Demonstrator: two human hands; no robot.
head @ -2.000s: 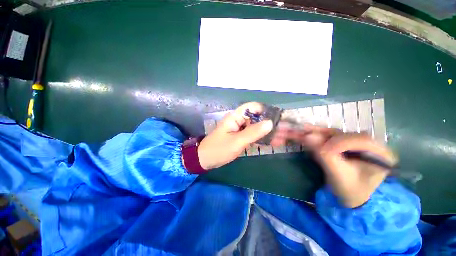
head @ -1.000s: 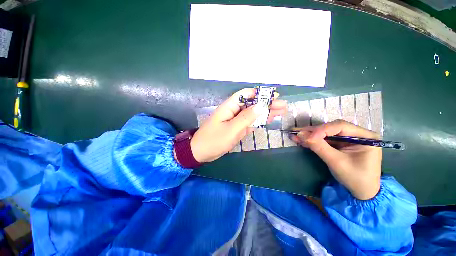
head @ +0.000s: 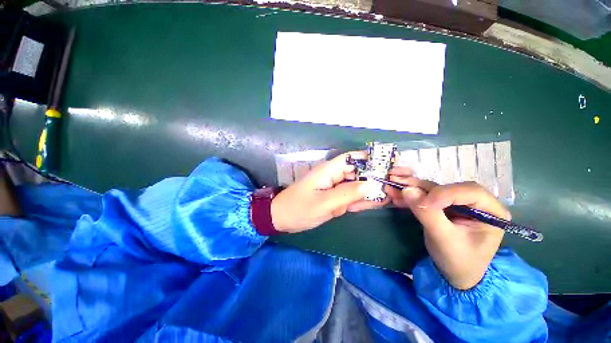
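Note:
My left hand (head: 321, 197) holds a small silvery circuit board (head: 381, 159) between thumb and fingers, its part-covered face up. My right hand (head: 462, 218) grips a thin black pen-like tool (head: 499, 222). The tool's fine tip is at the lower part of the board; whether it touches cannot be told. Grey-beige adhesive strips (head: 467, 163) lie in a row on a clear shiny backing film (head: 295, 156) under and beside both hands. The hands hide the middle of the row.
A white sheet (head: 358, 82) lies beyond the strips on the green mat (head: 161, 74). A screwdriver with yellow-and-dark handle (head: 48, 137) and a black box with white label (head: 28, 56) are at the left. A ledge (head: 536, 45) runs along the far edge.
The board was turned from its dark side to its silvery side. The tool tip has moved from the strips to the board. The camera view has shifted.

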